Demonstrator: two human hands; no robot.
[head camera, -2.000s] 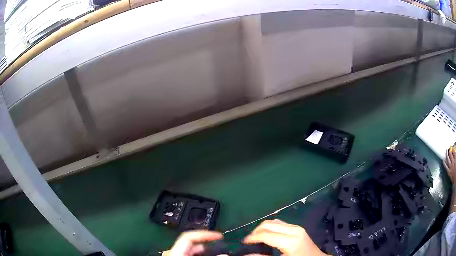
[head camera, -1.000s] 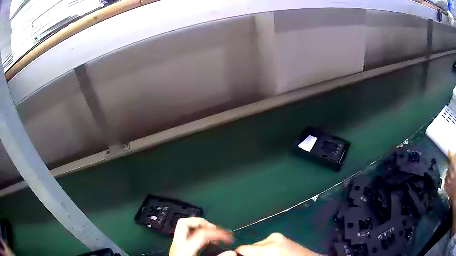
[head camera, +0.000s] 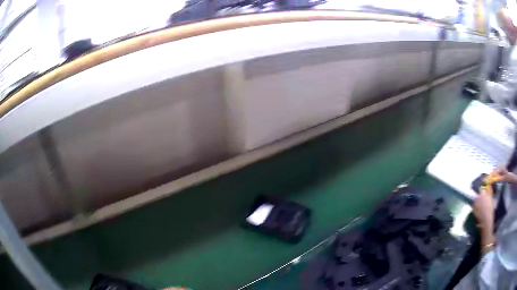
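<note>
A black housing (head camera: 286, 220) with a white label (head camera: 260, 214) at its left end lies on the green conveyor belt (head camera: 187, 238). Part of another black unit (head camera: 116, 283) shows at the bottom edge, left of centre. A jumbled pile of black inner panels (head camera: 391, 243) lies at the lower right. Only a small bit of skin, likely one of my hands (head camera: 177, 288), shows at the bottom edge beside the cut-off unit. It is too little to tell which hand or what it holds. The picture is blurred.
At the right a neighbouring worker's hands (head camera: 484, 195) hold a yellow tool (head camera: 492, 180) and a small dark part. White perforated trays (head camera: 473, 153) lie beyond the panel pile. A pale metal upright (head camera: 22, 255) stands at lower left. A white-edged shelf (head camera: 227, 48) runs above the belt.
The view has swung right and up. The labelled housing now appears further left and lower. My hands have almost dropped out of the picture. More of the neighbouring worker shows.
</note>
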